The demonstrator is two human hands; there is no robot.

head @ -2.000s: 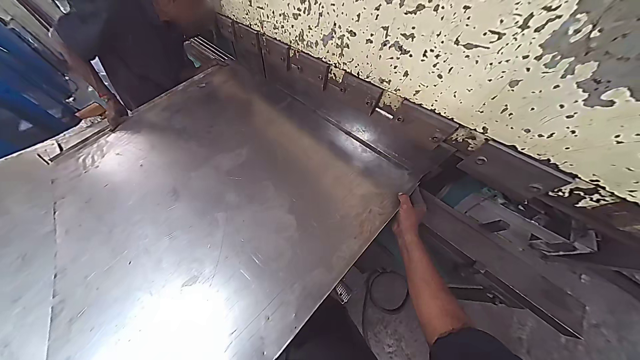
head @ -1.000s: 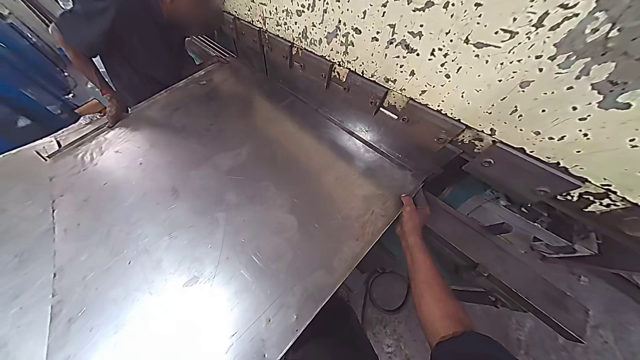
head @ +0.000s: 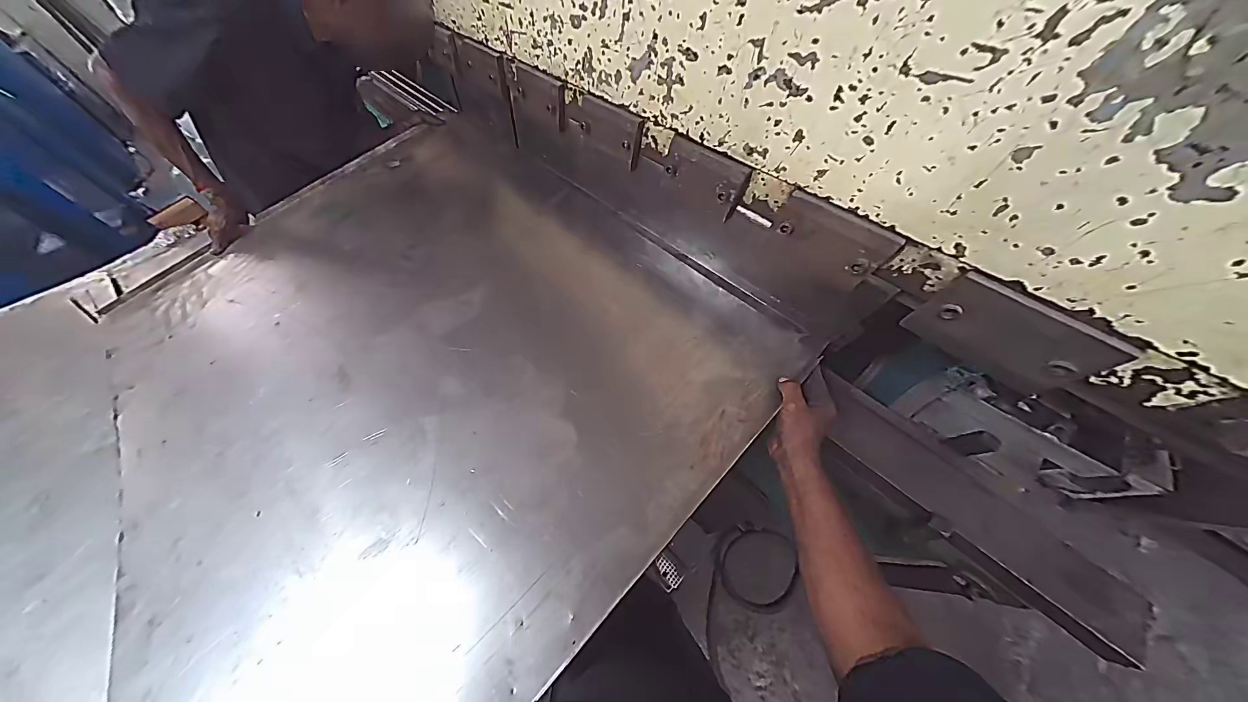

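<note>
A large, scratched metal sheet (head: 468,370) lies flat below me, its far edge against the clamping tooling of a press machine (head: 682,185). At the sheet's right edge, near the far corner, my right hand (head: 801,421) grips it, thumb on top and fingers beneath. My left hand does not show. At the left, a metal seam or edge (head: 117,526) runs down beside the sheet.
Across the sheet stands a person (head: 263,107) in dark clothing, one hand on its far left edge. The machine's worn cream panel (head: 877,107) fills the upper right. Below it, a steel beam (head: 985,517) juts out, with a cable loop (head: 756,567) on the floor.
</note>
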